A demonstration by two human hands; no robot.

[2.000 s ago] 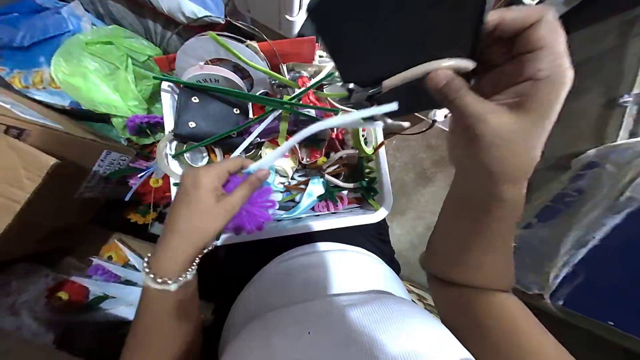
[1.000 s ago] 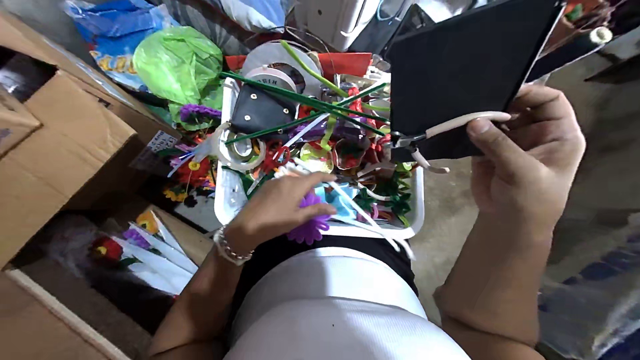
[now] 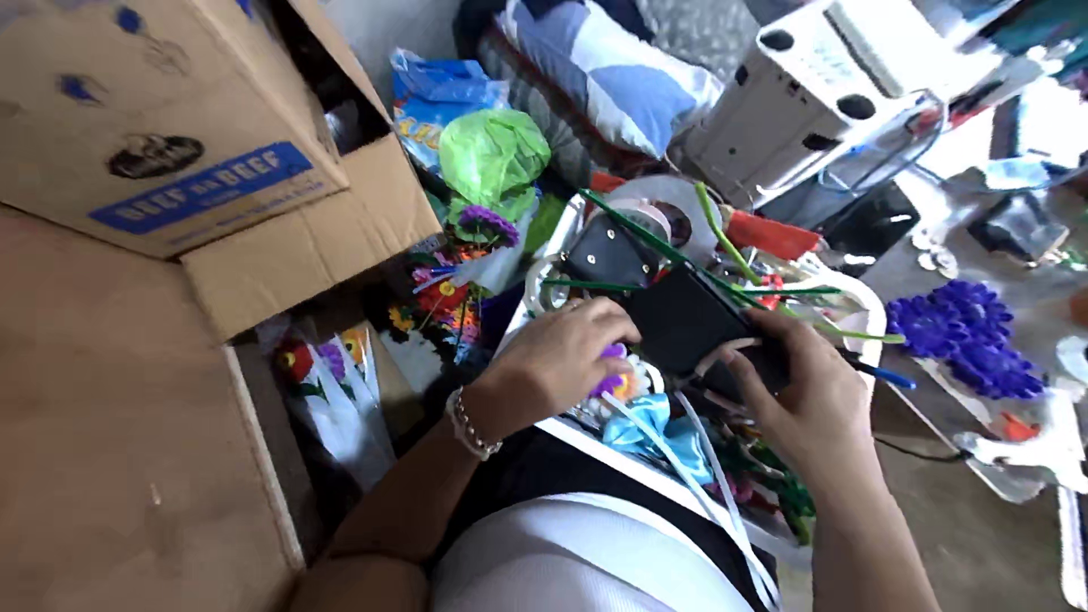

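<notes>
My right hand point(image 3: 795, 387) grips a flat black case-like item point(image 3: 693, 319) with a pale strap, low over a white plastic basket point(image 3: 869, 319) of craft supplies. At the basket's left part, my left hand point(image 3: 561, 353) touches or hovers by a purple flower point(image 3: 610, 374); its fingertips are partly hidden, so I cannot tell whether it holds anything. A light blue satin bow point(image 3: 659, 433) and white strips point(image 3: 722, 510) lie just below the hands. Green pipe cleaners point(image 3: 633, 225) cross the basket above a black pouch with studs point(image 3: 608, 253).
Cardboard boxes point(image 3: 310, 255) fill the left side. Wrapped flower bouquets point(image 3: 340, 391) stand low between them and me. A green plastic bag point(image 3: 493, 153) and a patterned pillow point(image 3: 629, 85) are beyond the basket. Purple flowers point(image 3: 965, 340) and a white appliance-like object point(image 3: 816, 93) are at the right.
My right hand has lowered the black item from above the basket's right side to over its contents. The white strip seen in my left hand earlier is out of it. The view has shifted.
</notes>
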